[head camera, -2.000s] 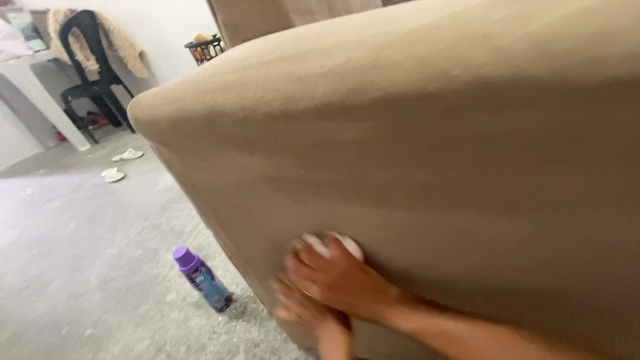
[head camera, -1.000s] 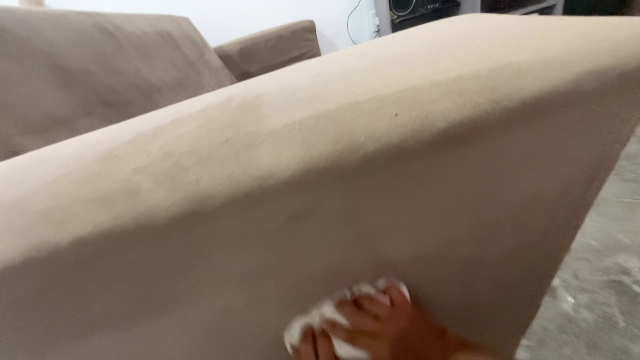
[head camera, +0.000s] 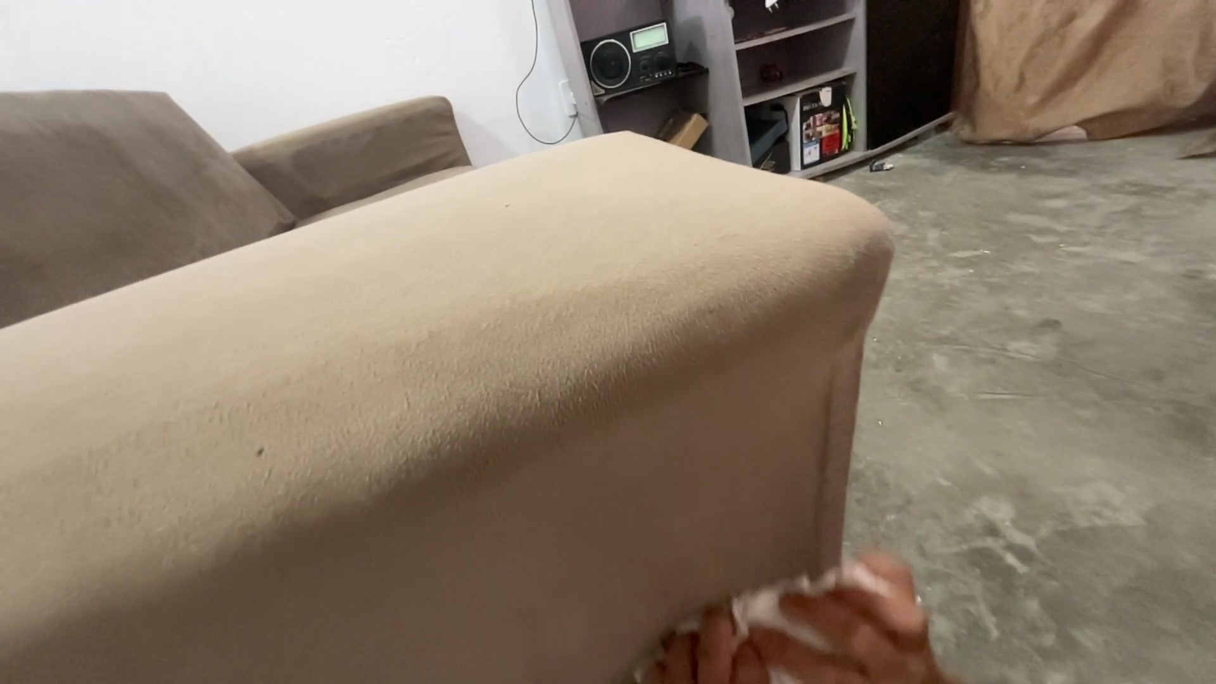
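A white cloth (head camera: 760, 608) is bunched against the lower outer side of a brown fabric sofa arm (head camera: 570, 380), near its front corner at the bottom of the view. My right hand (head camera: 855, 622) is blurred and grips the cloth, its fingers curled over it. Beside it on the left, the fingers of my left hand (head camera: 708, 655) press on the same cloth; the rest of that hand is cut off by the lower edge. The upper face of the arm is lighter and has a small dark speck.
Behind lie the sofa backrest (head camera: 104, 190) and the far sofa arm (head camera: 351, 157). A shelf unit (head camera: 717, 85) holding a radio (head camera: 629, 59) and a box (head camera: 825, 123) stands at the back. Grey concrete floor (head camera: 1045, 380) runs along the right; a brown cloth drape (head camera: 1083, 66) hangs beyond.
The view has swung widely to the right along the sofa arm. The purple-capped bottle, chair and slippers seen earlier are out of view. Both hands and the cloth are now by the arm's front corner.
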